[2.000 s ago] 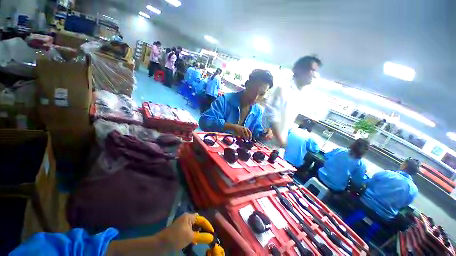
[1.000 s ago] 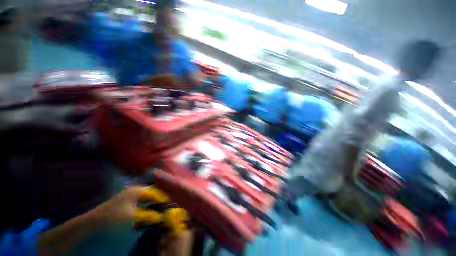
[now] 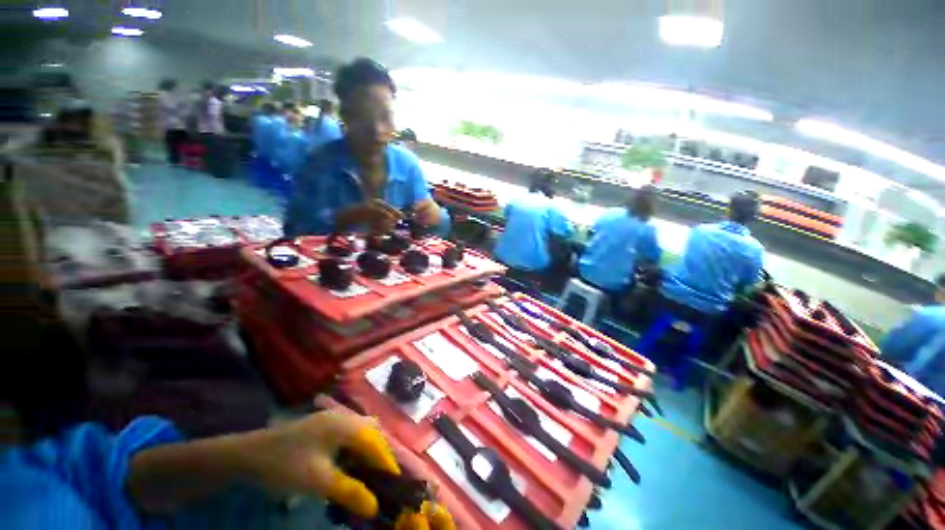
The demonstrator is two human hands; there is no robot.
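Note:
My left hand [image 3: 311, 461], with yellow finger cots, is closed around a dark smartwatch [image 3: 381, 491] at the bottom centre. Only yellow-tipped fingers of my right hand [image 3: 427, 516] show at the bottom edge, touching the same watch; the rest is cut off. Just beyond is a red compartment tray [image 3: 423, 435]. One closed, ring-shaped watch [image 3: 406, 381] stands on a white slip near its left corner. Several open watches lie flat, one nearest me [image 3: 485, 471]. One compartment holds only a white slip [image 3: 446, 355]. The held watch's strap and clasp are unclear.
A second red tray pile [image 3: 342, 311] with closed watches stands behind, a person in blue working over it. Film-covered watches lie on a tray [image 3: 218, 233] at the back left. A dark heap [image 3: 155, 342] lies left. More tray stacks [image 3: 808, 336] stand right, near seated workers.
The view has swung right and steadied after a blur. The person in white has left the view. My hands remain together around the dark watch at the bottom.

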